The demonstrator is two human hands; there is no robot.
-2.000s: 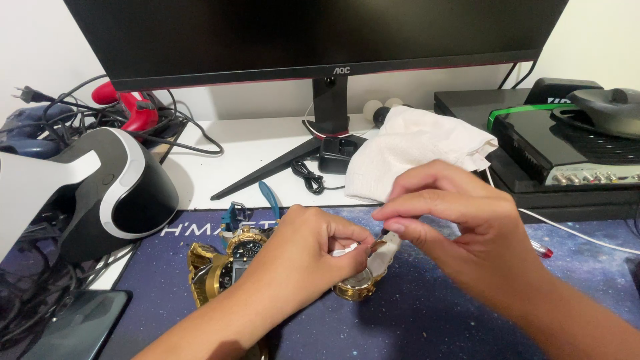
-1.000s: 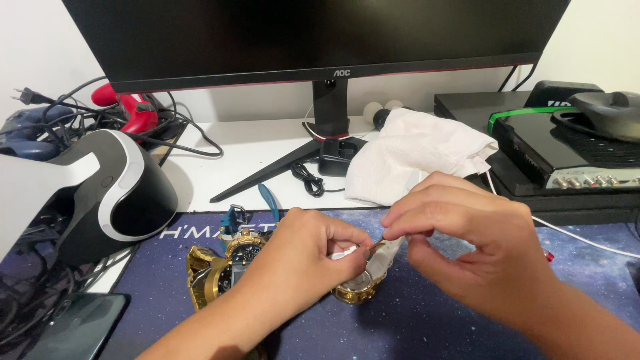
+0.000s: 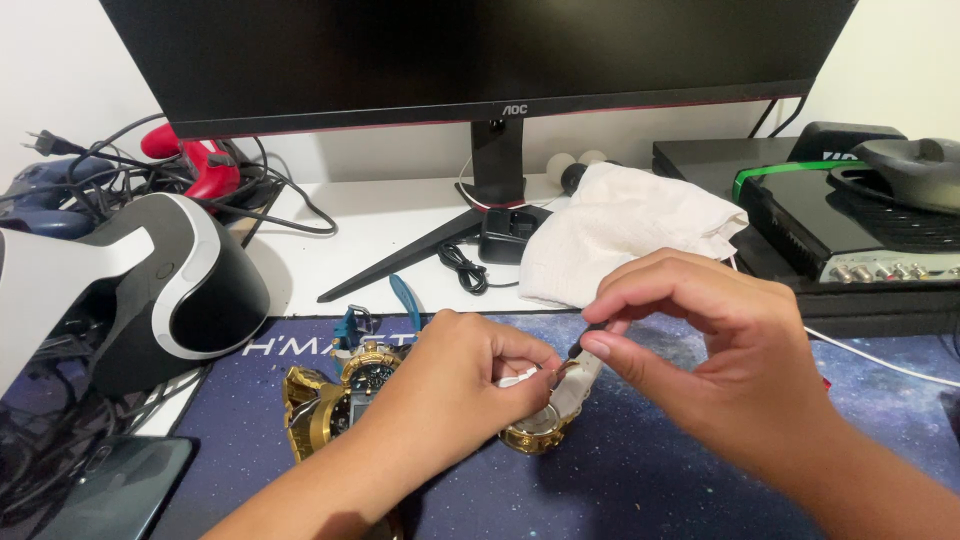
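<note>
A gold-cased wristwatch with a white strap [image 3: 532, 430] lies tilted on the dark blue desk mat. My left hand [image 3: 476, 367] pinches the white strap near a gold-coloured part, its fingertips over the case. Between thumb and forefinger, my right hand [image 3: 697, 337] holds a small tool with a black handle [image 3: 577, 349], whose thin tip meets the gold-coloured part by my left fingertips. Exactly where the tip touches is too small to tell. Left of my left hand stand other watches: a gold one [image 3: 321, 420] and one with a blue strap [image 3: 406, 301], partly hidden by that hand.
Behind the mat are a monitor stand [image 3: 405, 251], a black charger [image 3: 505, 236] with a coiled cable and a white cloth [image 3: 630, 232]. A VR headset [image 3: 217, 285], tangled cables, a red game controller [image 3: 214, 169] and a phone [image 3: 124, 487] lie left; black electronic boxes [image 3: 862, 217] stand right.
The fingers of my right hand have shifted around the small tool, and its black handle shows more plainly than one second ago. My left hand has stayed in place on the watch.
</note>
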